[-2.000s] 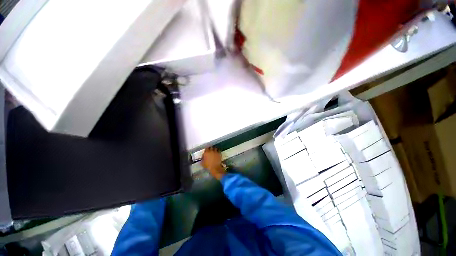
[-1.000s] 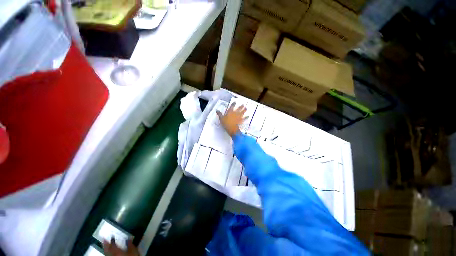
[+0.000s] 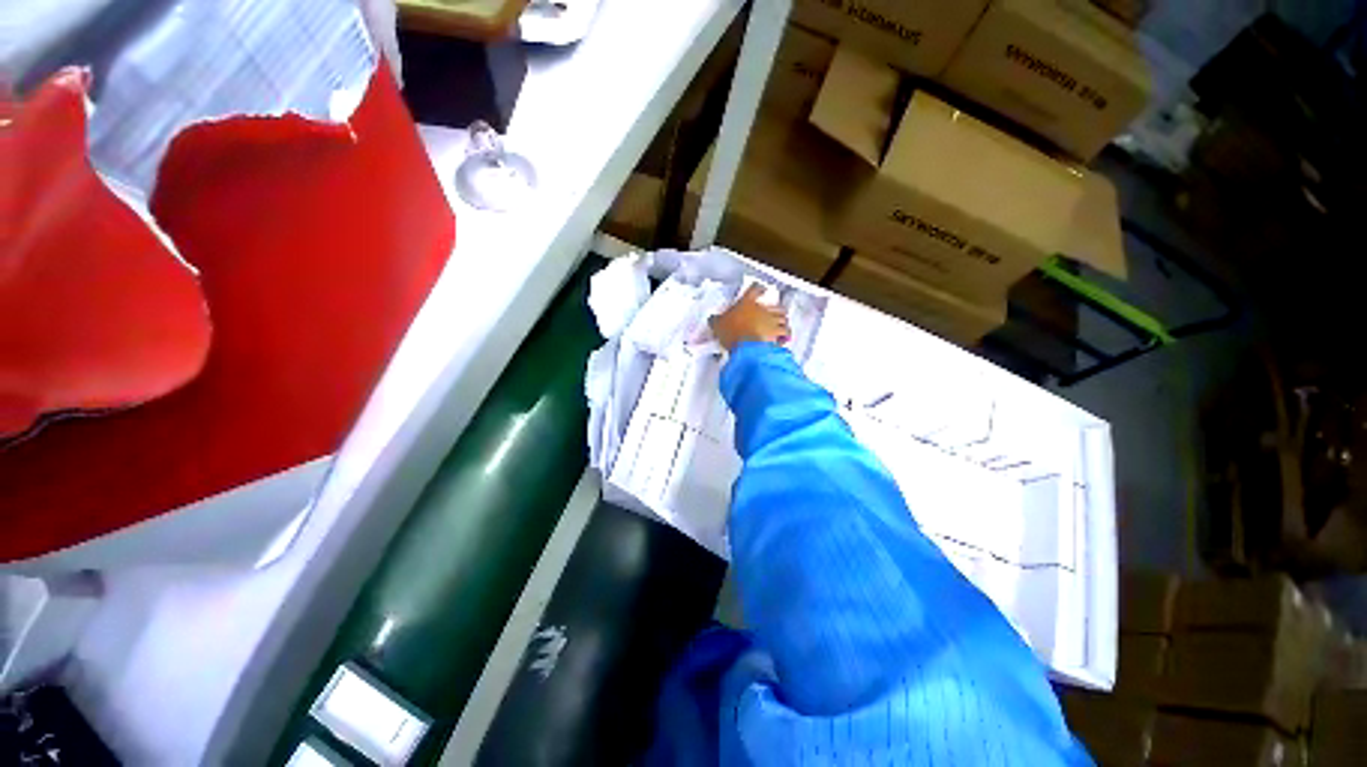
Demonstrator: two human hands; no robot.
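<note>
My right hand [image 3: 753,321] reaches over the far end of the large white bin [image 3: 1099,562]. Its fingers are bent down among the white boxes and liner; whether it grips one cannot be told. Rows of small white boxes [image 3: 660,438] lie in the bin, and the crumpled white liner [image 3: 618,300] hangs at its far left corner. A small white box [image 3: 369,713] lies flat on the green belt [image 3: 468,477], with part of another below it at the frame's bottom edge. My left hand is not in view.
A white shelf [image 3: 558,180] with a red-and-white bag [image 3: 323,285] runs along the left. A dark ledge [image 3: 600,629] with a white mark lies between belt and bin. Brown cartons [image 3: 975,195] stand behind, near a green-and-black frame [image 3: 1109,304]. More cartons are at lower right.
My right hand has gone from spread flat on the boxes to bent fingers at the bin's far end. My left hand, earlier at the belt box, has left the picture. The view has shifted slightly.
</note>
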